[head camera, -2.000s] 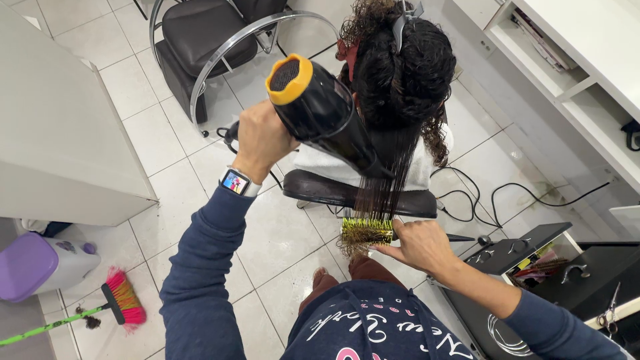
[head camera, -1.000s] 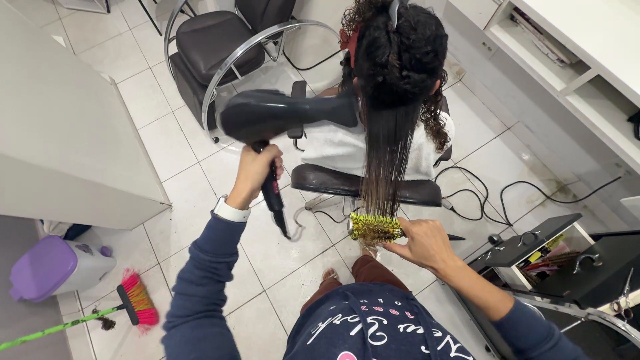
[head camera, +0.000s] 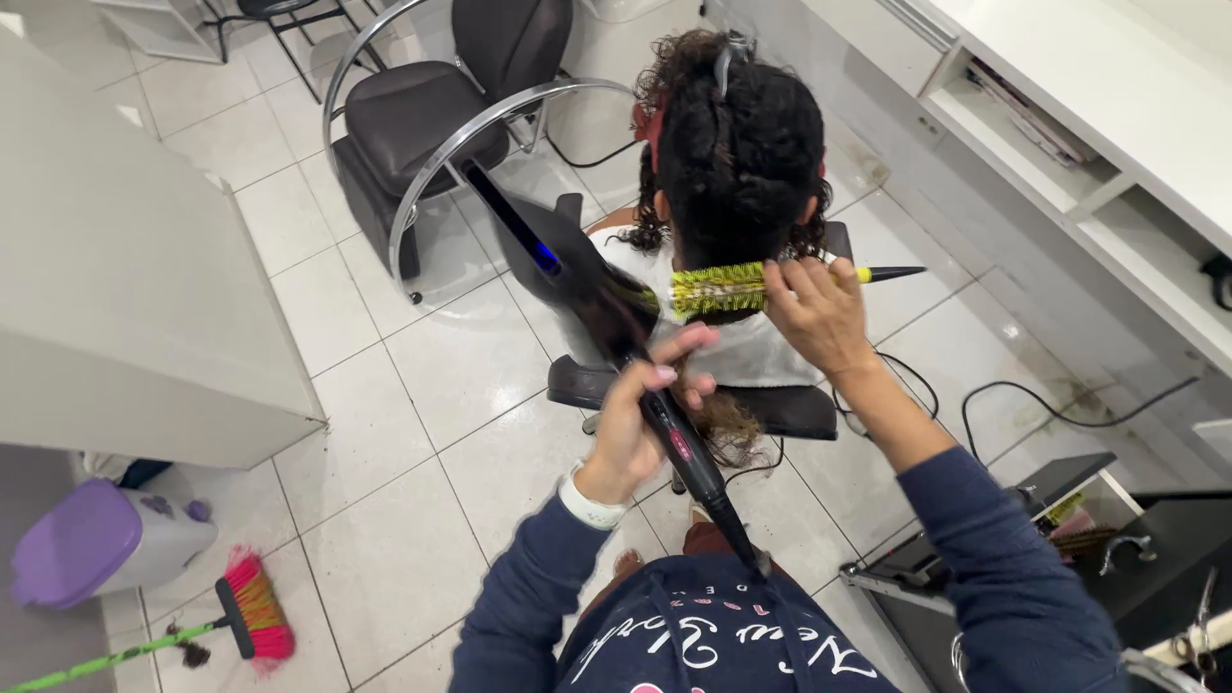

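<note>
My left hand (head camera: 645,414) is around the handle of a black hair dryer (head camera: 577,279), some fingers extended; the dryer tilts with its body up and left, its cord end down at my waist. The yellow round brush (head camera: 717,289) lies level at the nape of a seated person (head camera: 741,173), seen from behind. My right hand (head camera: 818,308) grips that brush near its handle, whose black tip points right. Dark curly hair is pinned up with a grey hair clip (head camera: 724,69). Lighter hair ends hang below the brush beside the dryer handle. A white towel covers the person's shoulders.
A dark salon chair with chrome arms (head camera: 423,120) stands at the upper left. Black cables (head camera: 1020,385) trail over the tiles at right. An open tool trolley (head camera: 1107,520) is near my right arm. A purple-lidded bin (head camera: 82,544) and a broom (head camera: 255,611) are at lower left.
The brush in my right hand has moved from the hair ends up to the nape. The dryer has swung to a diagonal, its handle now pointing down and right.
</note>
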